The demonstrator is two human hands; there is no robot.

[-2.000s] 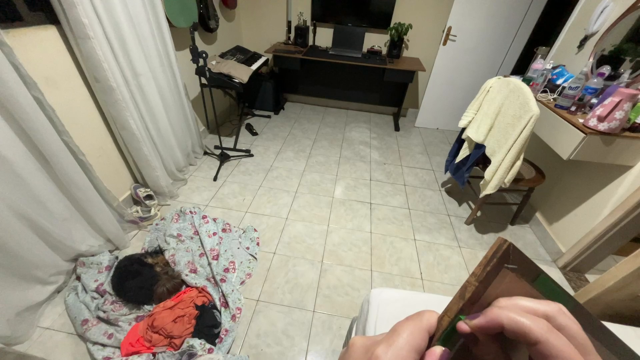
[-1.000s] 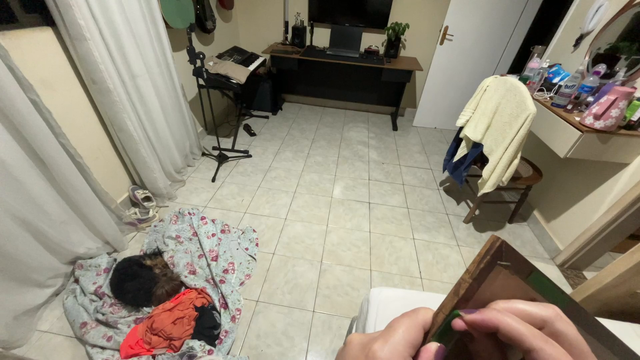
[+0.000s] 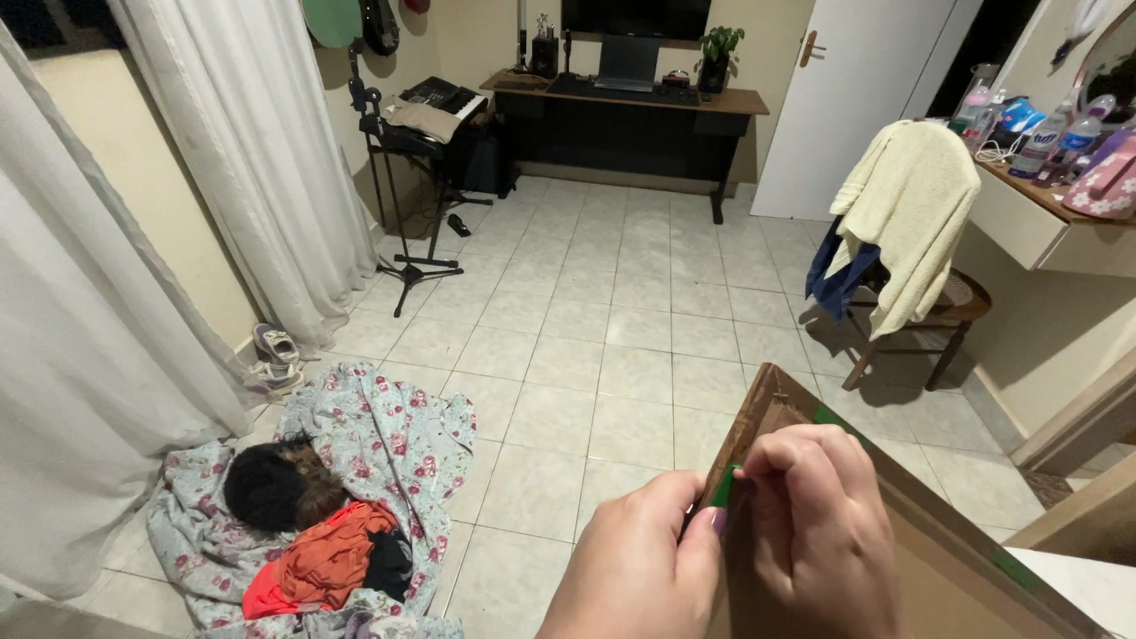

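At the lower right a wooden-edged frame with a brown backing [image 3: 923,568] is tilted, one corner pointing up. My left hand [image 3: 635,559] grips its left edge, the thumb with purple nail polish resting beside a green strip [image 3: 726,486], seemingly tape. The fingertips of my right hand [image 3: 812,515] pinch the upper end of that strip, over the backing. More green patches show along the frame's far edge. The lower parts of both hands run out of view.
A floral cloth [image 3: 399,426] with a dark furry heap [image 3: 266,488] and orange clothing [image 3: 333,559] lies on the tiled floor. A chair with a cream towel [image 3: 914,204] stands right; a keyboard stand [image 3: 413,266] and desk [image 3: 621,98] stand farther back.
My right hand has drawn back from the frame's left edge, and more of the green strip shows between my hands. My left hand still holds the edge.
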